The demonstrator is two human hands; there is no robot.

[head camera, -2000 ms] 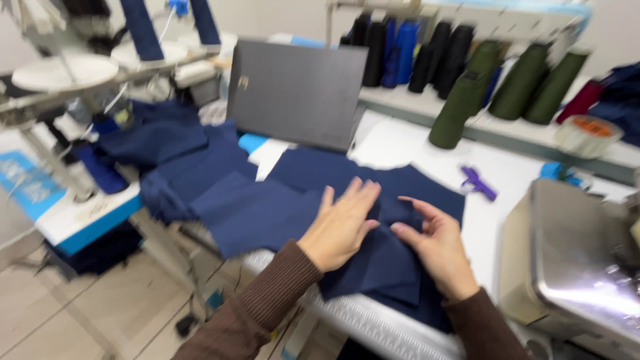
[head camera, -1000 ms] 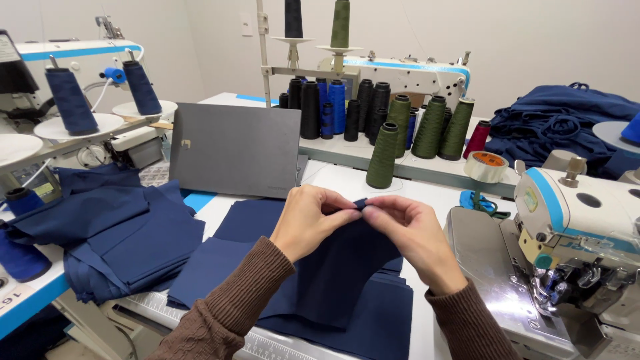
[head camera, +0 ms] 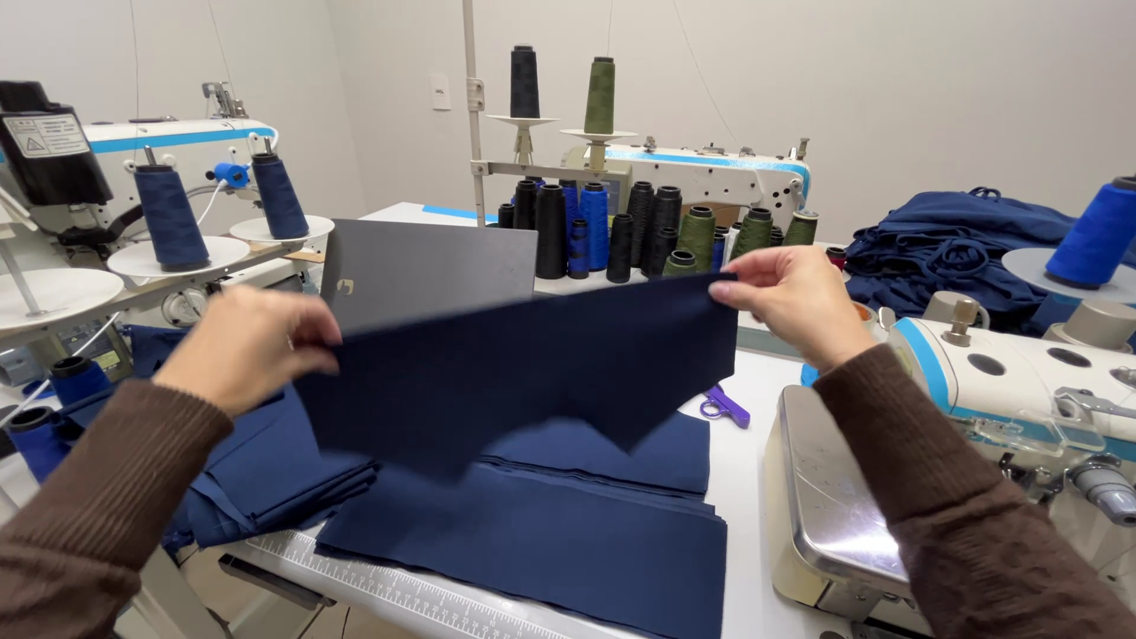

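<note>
A navy fabric piece (head camera: 532, 373) hangs stretched between my two hands, above the table. My left hand (head camera: 257, 342) pinches its left upper corner and is slightly blurred. At the other upper corner, my right hand (head camera: 785, 297) grips the cloth between thumb and fingers. The lower edge of the piece is cut in curves and points. Below it lie stacked navy fabric panels (head camera: 568, 541) on the white table. Another heap of navy cut pieces (head camera: 266, 470) is at the left. Purple thread snips (head camera: 728, 406) lie partly behind the held cloth's right end.
A grey laptop (head camera: 435, 266) stands open behind the cloth. Thread cones (head camera: 550, 231) crowd the back. An overlock sewing machine (head camera: 994, 373) is at the right, with a navy garment pile (head camera: 958, 253) behind. Cones on a thread stand (head camera: 169, 213) are at the left. A ruler (head camera: 399, 595) lines the front edge.
My hands were together on a navy piece one second ago; now they are wide apart with it spread between them. Two seconds ago both hands were down at the stack. The view has tilted up.
</note>
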